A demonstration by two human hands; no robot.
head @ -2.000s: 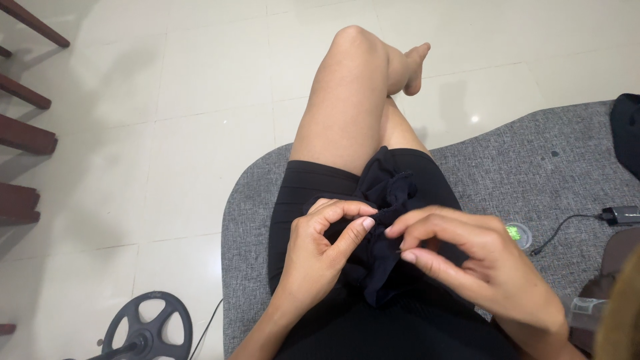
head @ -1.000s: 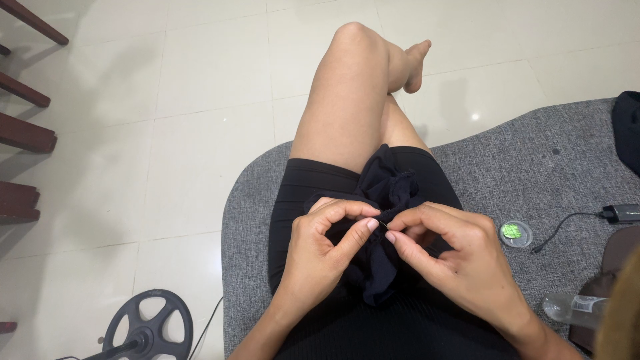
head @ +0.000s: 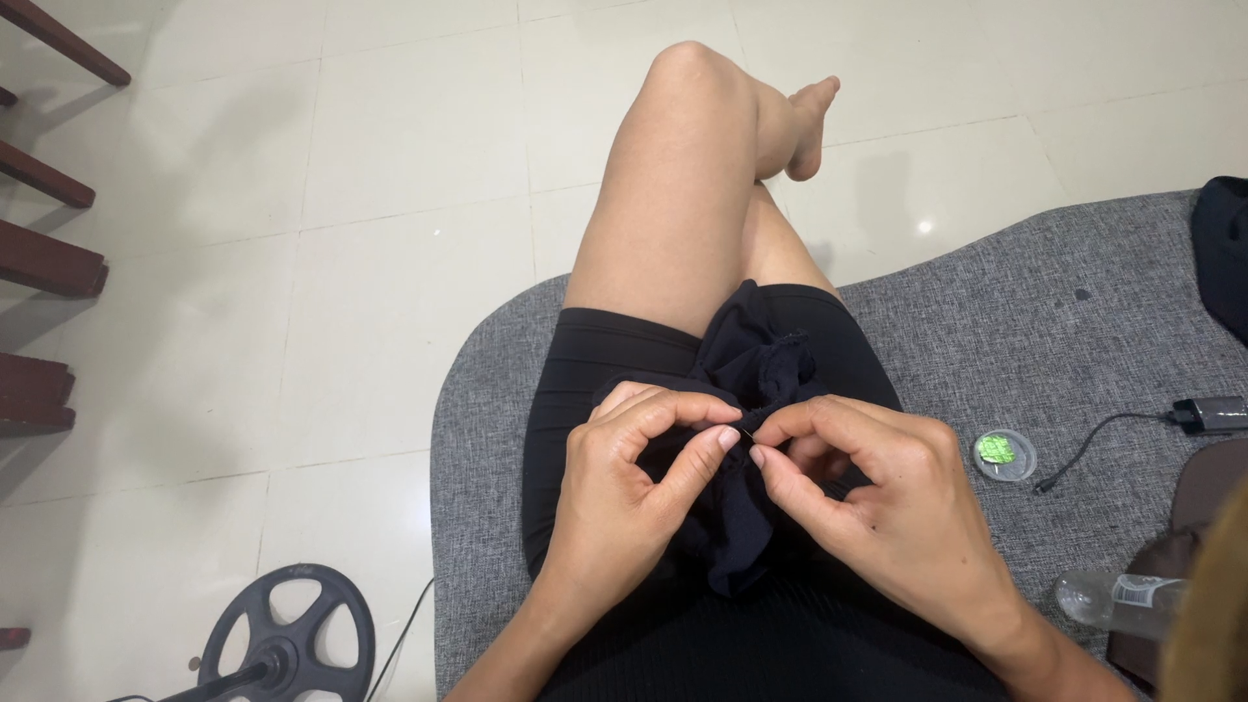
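Note:
A bunched dark navy cloth (head: 751, 356) lies across my lap, over black shorts. My left hand (head: 643, 468) pinches a fold of it between thumb and forefinger. Facing it, the thumb and forefinger of my right hand (head: 868, 478) close on a thin needle (head: 749, 434), whose tip points at the pinched fold. The fingertips of both hands are close together. Whether thread runs from the needle cannot be made out.
On the grey upholstered seat (head: 975, 283), to the right, are a small round clear container (head: 1004, 455) with a green item, a black device (head: 1209, 414) with a cable, and a plastic bottle (head: 1121, 600). A black wheel-shaped base (head: 292, 634) stands lower left; dark red wooden legs (head: 49, 258) are at left.
My right hand was apart from the cloth two seconds ago and has moved left to the fold. My left hand has kept its pinch in the same place.

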